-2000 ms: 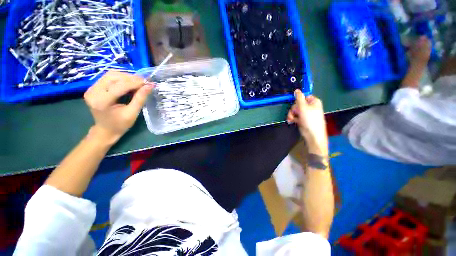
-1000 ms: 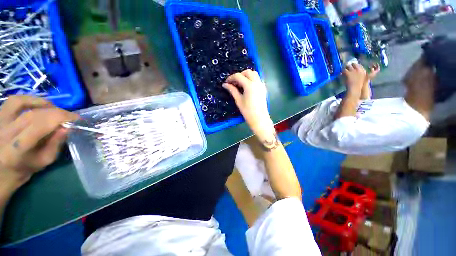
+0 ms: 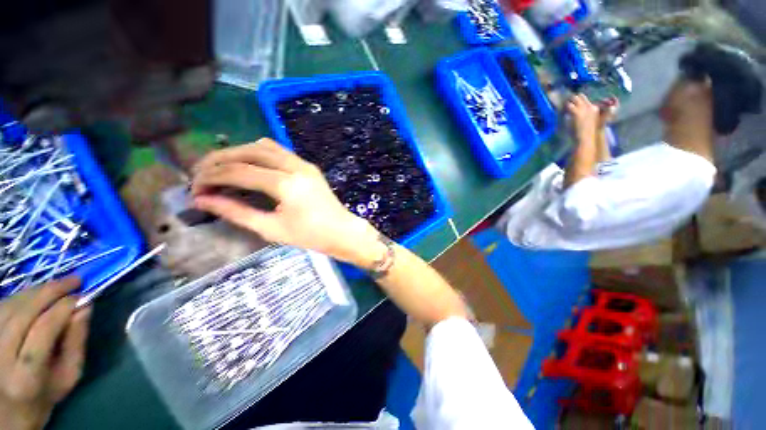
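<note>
My left hand [image 3: 42, 348], cut off by the left edge, holds a thin rod piece [image 3: 122, 273] by one end, beside the blue tray of rods [image 3: 113, 227]. My right hand [image 3: 281, 197] is over the fixture block [image 3: 178, 210] on the base plate [image 3: 160, 180], its fingertips at the block. Whether it pinches a small ring cannot be seen. The clear plastic box [image 3: 151, 336] of aligned rods lies at the table edge. The blue tray of rings [image 3: 413, 155] is right of my right hand.
The green press body [image 3: 151, 155] and its blurred dark upper part stand behind the block. Smaller blue trays [image 3: 495, 159] lie to the right. Another person [image 3: 621, 193] sits at the bench there. A clear box [image 3: 248, 42] stands at the back. Red plastic items [image 3: 600, 353] are on the floor.
My right hand has moved left from the ring tray to the fixture block. My left hand still holds a rod, now pointing up and right. The view has shifted and shows more of the bench's back.
</note>
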